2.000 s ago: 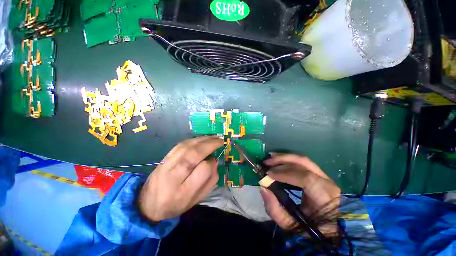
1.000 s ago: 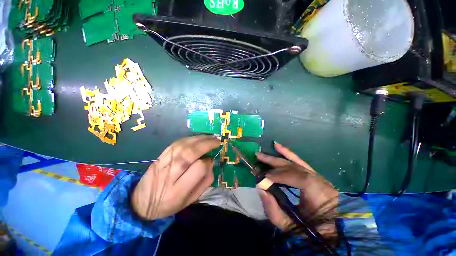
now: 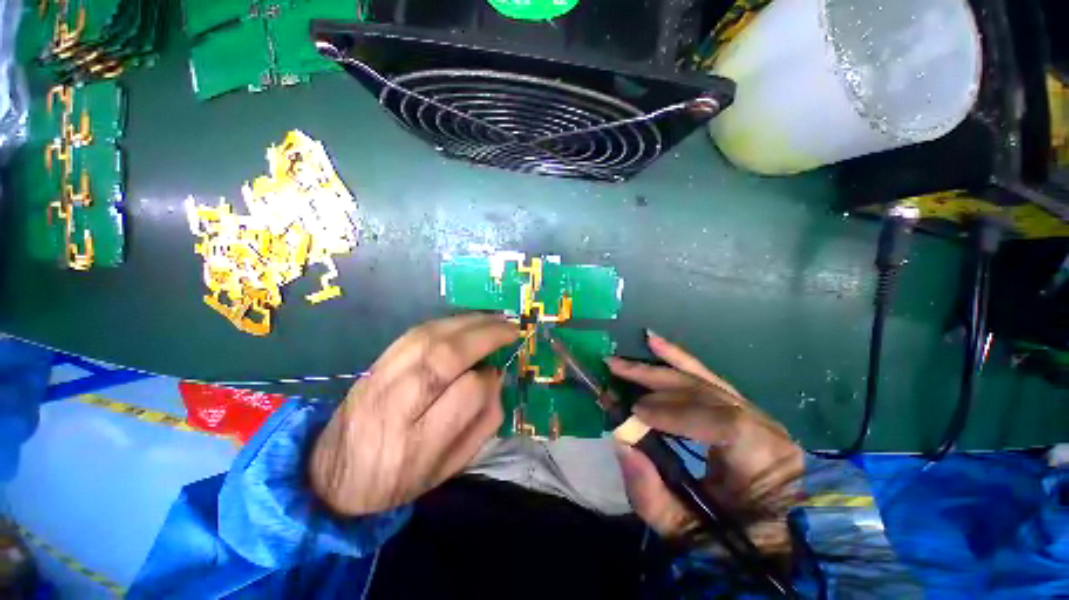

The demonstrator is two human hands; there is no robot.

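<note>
A green PCB panel lies near the mat's front edge, with orange flexible circuits along its centre. My right hand holds the black soldering iron by its handle; the metal tip points up-left to the panel's centre. My left hand rests at the panel's left side, fingertips at the centre strip. A thin silvery strand of solder wire shows at its fingers. The fingertips partly cover the panel's left side. Whether the tip touches the joint cannot be told.
A loose FPC pile lies left of the work. Finished panels are at far left, bare panels behind the pile. The fume fan stands behind the work, the white tub and black station cables at right.
My left hand has shifted slightly left and the iron's handle slightly, compared with two seconds ago. The tip stays at the panel's centre. The whole view has shifted a little.
</note>
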